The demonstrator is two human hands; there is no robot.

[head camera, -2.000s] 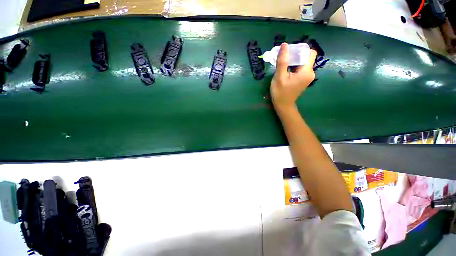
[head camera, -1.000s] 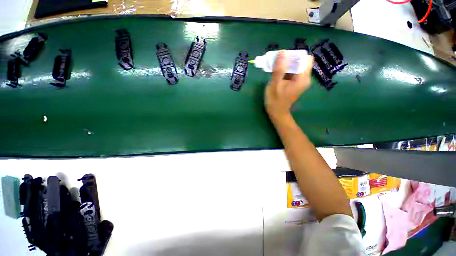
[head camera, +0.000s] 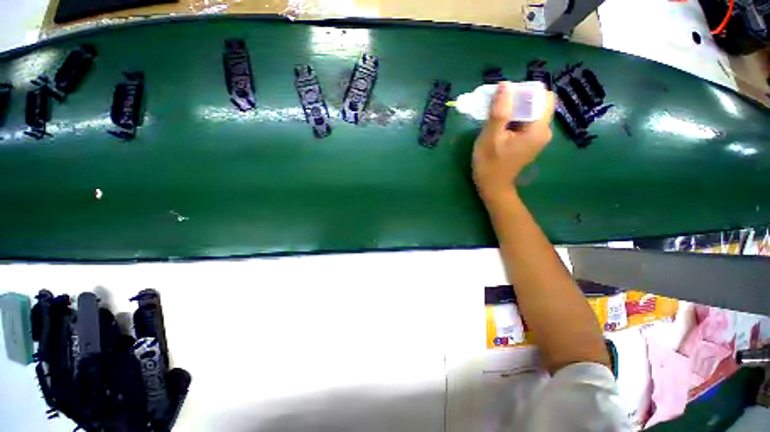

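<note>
My right hand point(head camera: 512, 145) reaches over the green conveyor belt point(head camera: 338, 194) and is shut on a small white dropper bottle point(head camera: 485, 102), held on its side. The yellowish tip points left and shows at the upper right end of a black plastic housing point(head camera: 435, 115); I cannot tell if they touch. Other black housings point(head camera: 311, 100) lie spaced out to the left, at various angles. Several more point(head camera: 578, 105) lie close together right of the bottle, partly hidden by my hand. My left hand is not in view.
A pile of black housings point(head camera: 101, 363) sits on the white worktop point(head camera: 321, 337), beside a grey-green block point(head camera: 16, 327). Printed packaging point(head camera: 620, 309) and a pink cloth point(head camera: 667, 384) lie at the lower right, below a grey metal post point(head camera: 675, 274). A black flat pad point(head camera: 105, 7) lies across the belt.
The housings on the belt have shifted to the right in the view. My right hand with the bottle first went from one housing to the one left of it, then moved right alongside that one.
</note>
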